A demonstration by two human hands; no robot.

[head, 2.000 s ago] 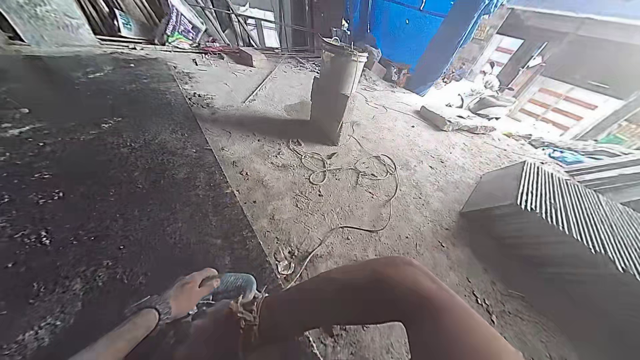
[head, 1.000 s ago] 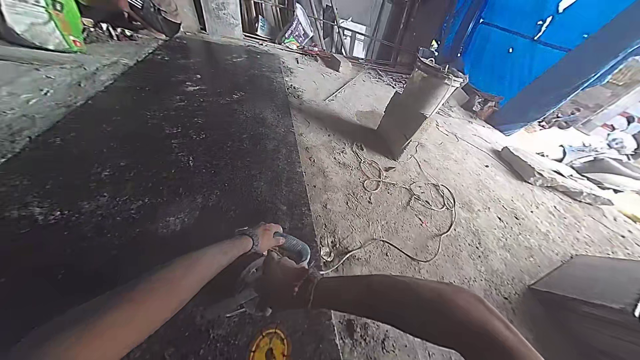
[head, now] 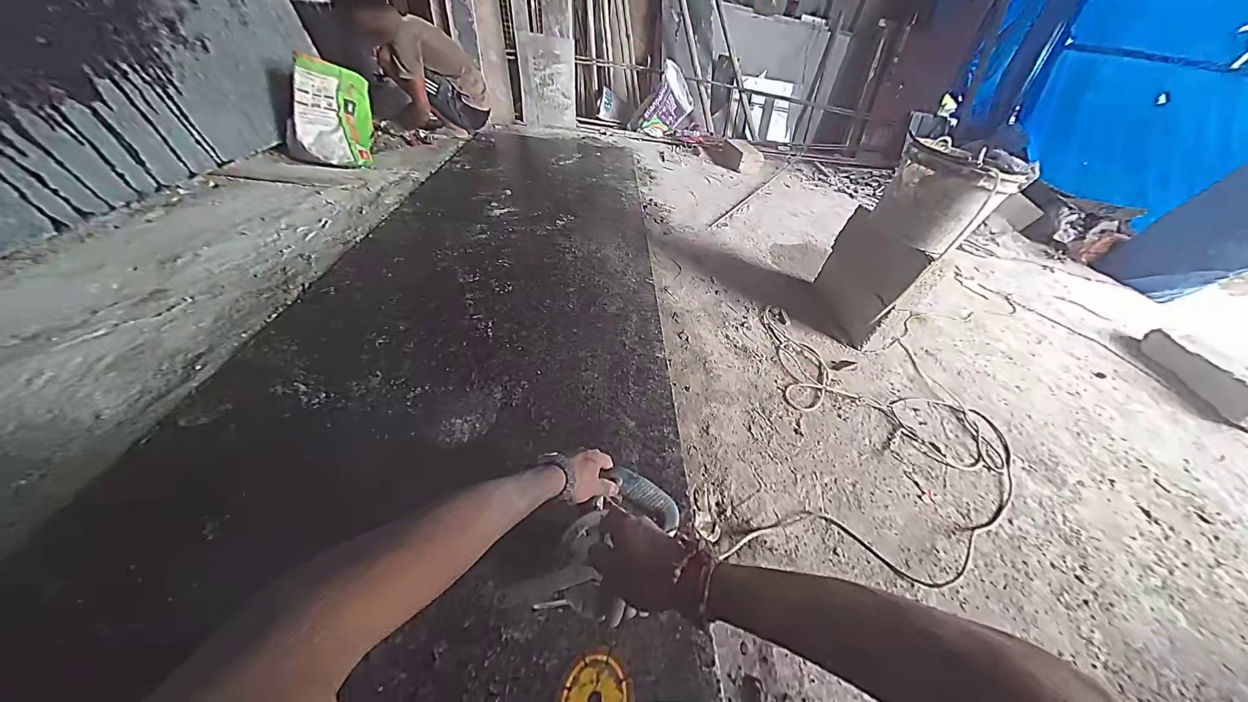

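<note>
A handheld power saw or cutter [head: 577, 539], partly covered by my hands, stands over a dark stone-like slab [head: 458, 322] near its right edge. My left hand [head: 588, 477], with a band on the wrist, grips the tool's front by the curved grey part [head: 645, 495]. Closed around the tool's body just nearer to me is my right hand [head: 639, 561], with threads at the wrist. A yellow disc [head: 595, 680] shows at the bottom edge; whether it is fixed to the tool cannot be told. A pale cord [head: 936, 582] runs right from beside my right wrist.
Coils of cord lie on the dusty ground at right. A bucket [head: 951, 195] stands on a grey block [head: 870, 278]. A person [head: 439, 68] crouches at the slab's far left end, beside a green and white sack [head: 331, 112]. A concrete ledge [head: 175, 292] borders the slab's left side.
The view has swung left and up along the slab, bringing the crouching person fully into sight. My right hand, hidden or unclear two seconds ago, shows on the tool beside my left.
</note>
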